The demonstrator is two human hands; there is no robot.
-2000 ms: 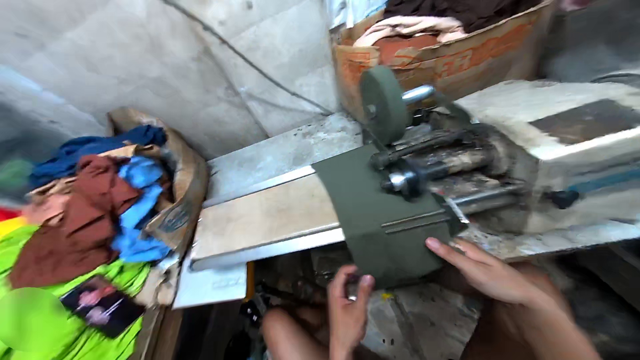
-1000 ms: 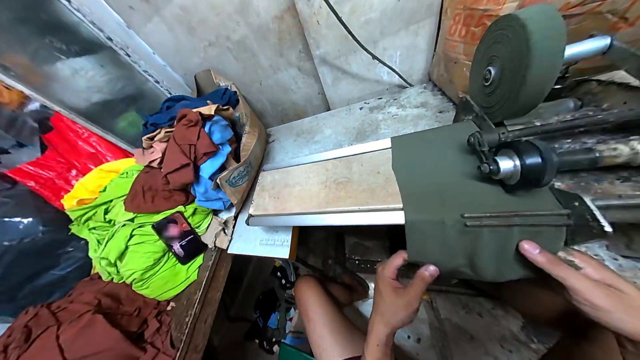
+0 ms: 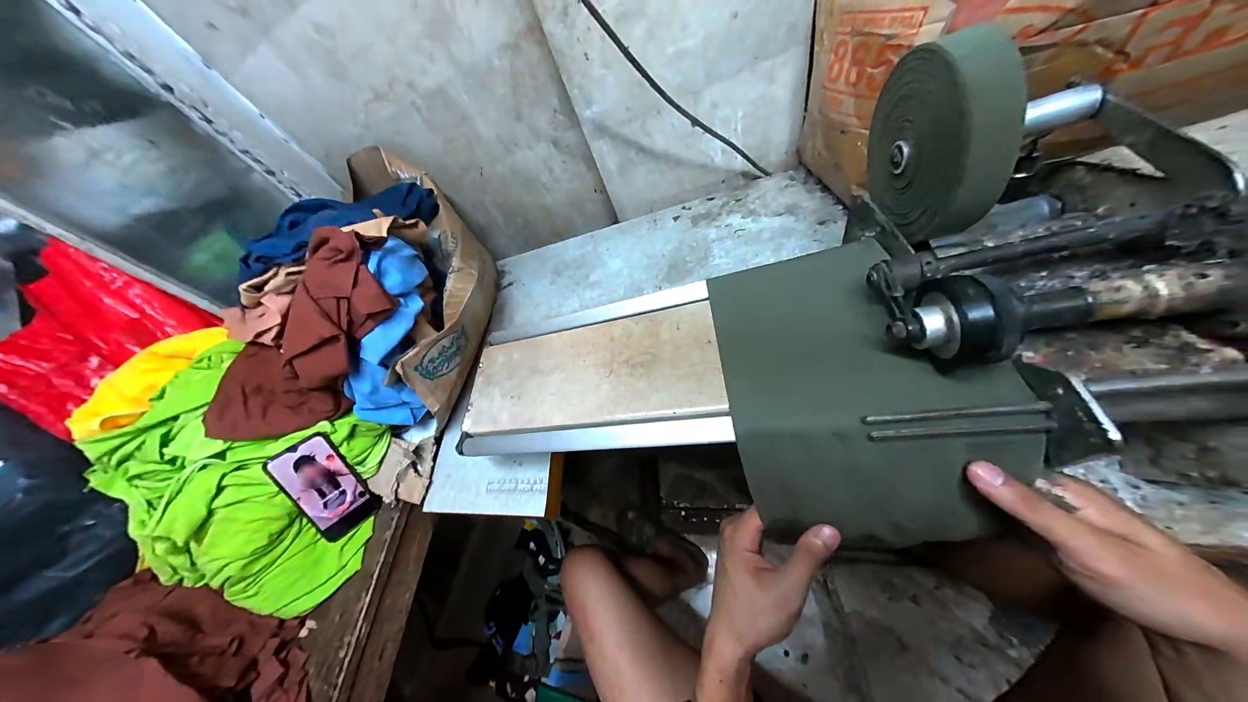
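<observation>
Dark green fabric [image 3: 819,351] lies across the flat bed of a machine and hangs over its near side. My left hand [image 3: 770,575] is at the fabric's lower left edge, its thumb in front and fingers partly hidden; whether it pinches the cloth is unclear. My right hand [image 3: 1092,536] touches the lower right part with a fingertip, below two thin metal rods [image 3: 960,424]. A black roller with a metal end [image 3: 960,317] sits at the fabric's upper right. Above it, a wound roll of green fabric strip [image 3: 946,136] is mounted on a metal bar.
A beige board [image 3: 595,375] extends left from the fabric between metal rails. Further left, a paper bag [image 3: 458,283] holds brown and blue cloth, beside lime green fabric [image 3: 214,497] with a phone [image 3: 322,486] on it. A printed cardboard box [image 3: 1131,49] stands behind the machine.
The view has shifted closer and toward the left side. Both hands remain near the fabric's lower edge, with no plain change in what they touch.
</observation>
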